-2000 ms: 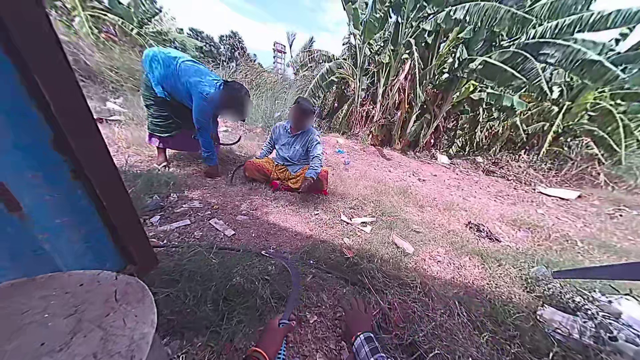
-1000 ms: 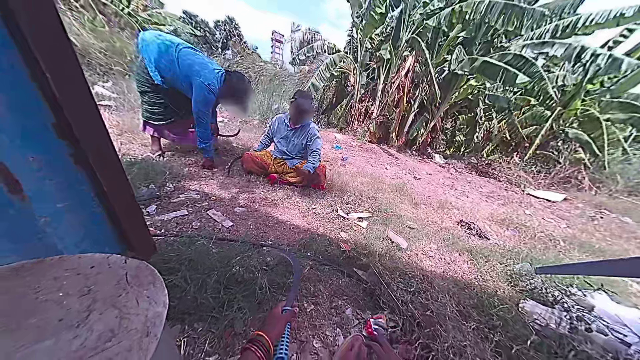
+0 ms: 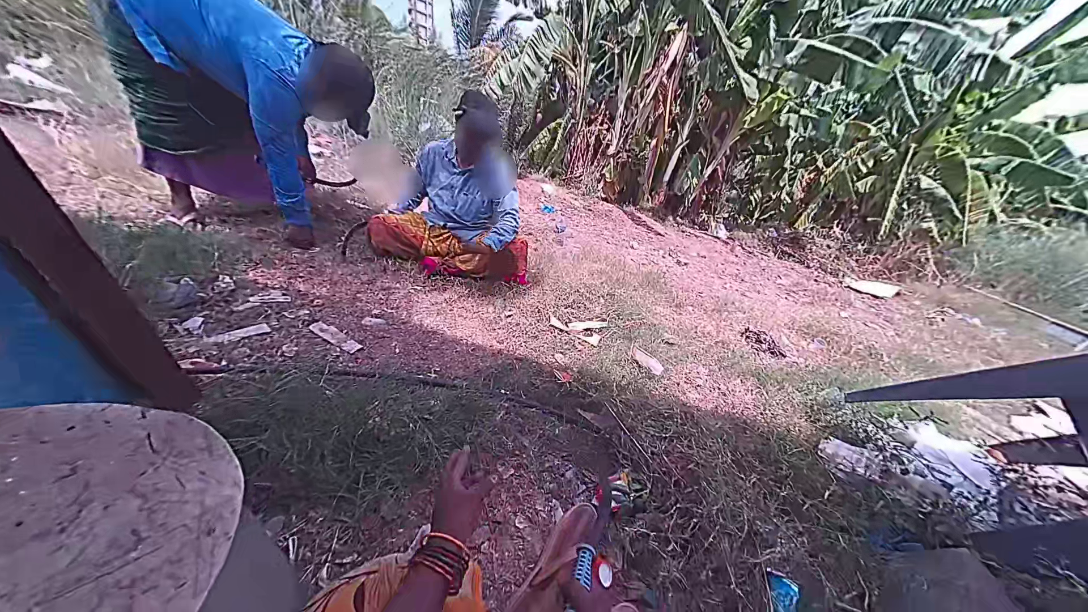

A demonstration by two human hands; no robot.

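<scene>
My left hand [image 3: 461,500], with bangles at the wrist, is raised over the ground at the lower middle, fingers loosely bent and nothing seen in it. My right hand [image 3: 588,598], partly cut off by the bottom edge, is closed around the blue-and-white handle [image 3: 583,566] of a sickle. Its dark curved blade [image 3: 604,510] points up and away, beside my foot [image 3: 563,544]. A colourful crumpled wrapper [image 3: 627,491] lies just right of the blade. Orange cloth [image 3: 361,588] covers my leg near the left forearm.
A bending person [image 3: 276,110] and a seated person [image 3: 463,204] are ahead, each near a curved dark tool. A round-edged board [image 3: 110,510] and blue panel [image 3: 51,340] stand left. A dark hose or cable [image 3: 408,379] crosses the ground. Pointed dark metal [image 3: 969,380] juts in right, above litter [image 3: 943,455].
The sickle was in my left hand one second ago; now my right hand has it. My left hand has let go of the handle.
</scene>
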